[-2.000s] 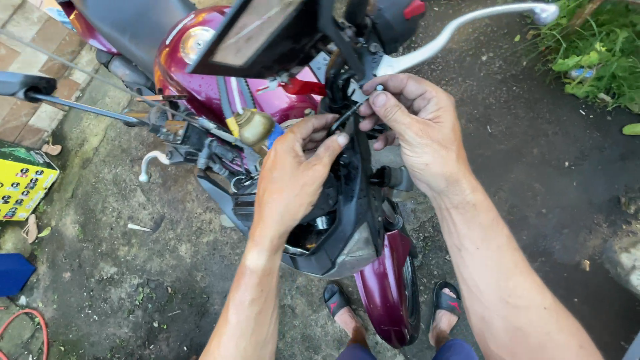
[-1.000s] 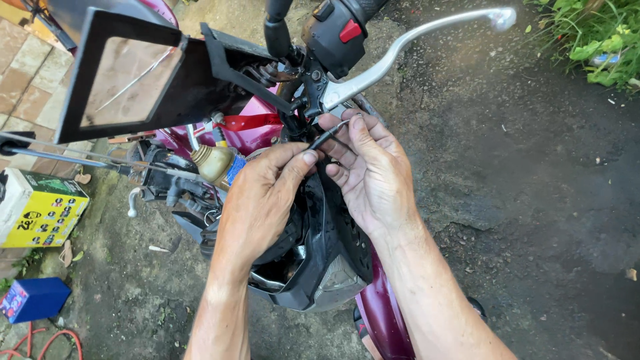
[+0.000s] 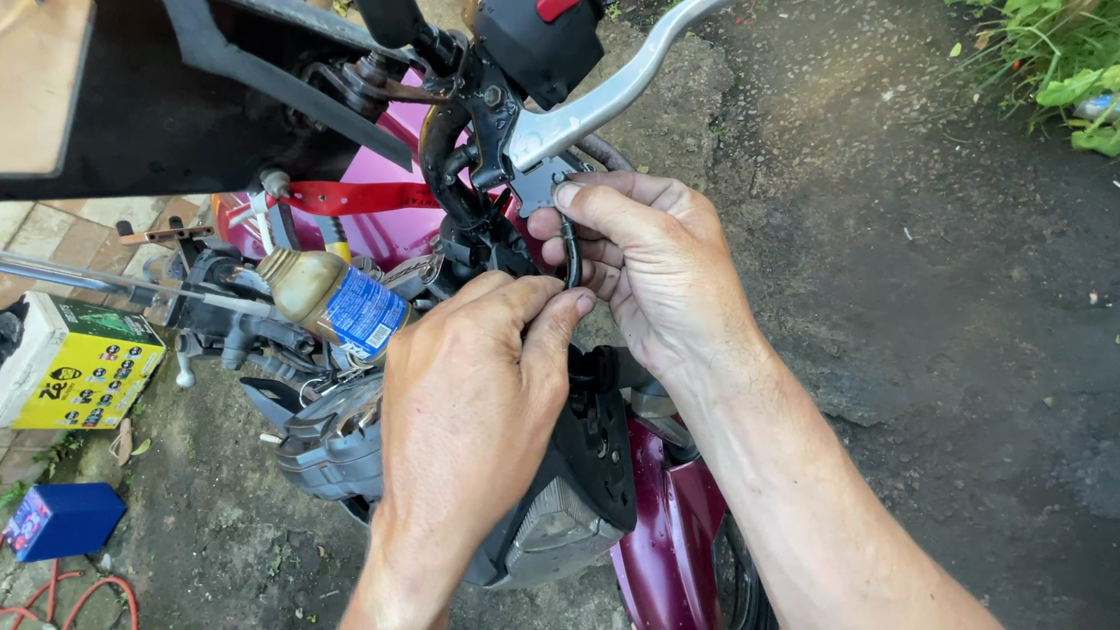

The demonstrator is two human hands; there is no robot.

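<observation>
My left hand [image 3: 481,394] pinches the lower part of a black control cable [image 3: 572,254] between thumb and forefinger. Around the upper part of the same cable close the fingers of my right hand [image 3: 665,254], its thumb beside the small metal cable end [image 3: 558,178]. Both hands are just below a silver brake or clutch lever [image 3: 604,96], whose black bracket [image 3: 490,105] is clamped on the motorcycle's handlebar [image 3: 446,149]. A black switch housing [image 3: 542,44] with a red button sits above. The cable's lower run is hidden behind my left hand.
A bottle with a blue label [image 3: 350,302] lies among the motorcycle parts. The headlight unit [image 3: 551,525] and purple front fender [image 3: 674,516] are below. A black-framed panel [image 3: 175,105] juts in at upper left. At left are a yellow box [image 3: 96,367], a blue box [image 3: 74,521] and a red hose [image 3: 96,586].
The view has come closer to the handlebar. My right hand's fingers now wrap the cable below its end, with the cable upright between my hands; it slanted between them a second ago.
</observation>
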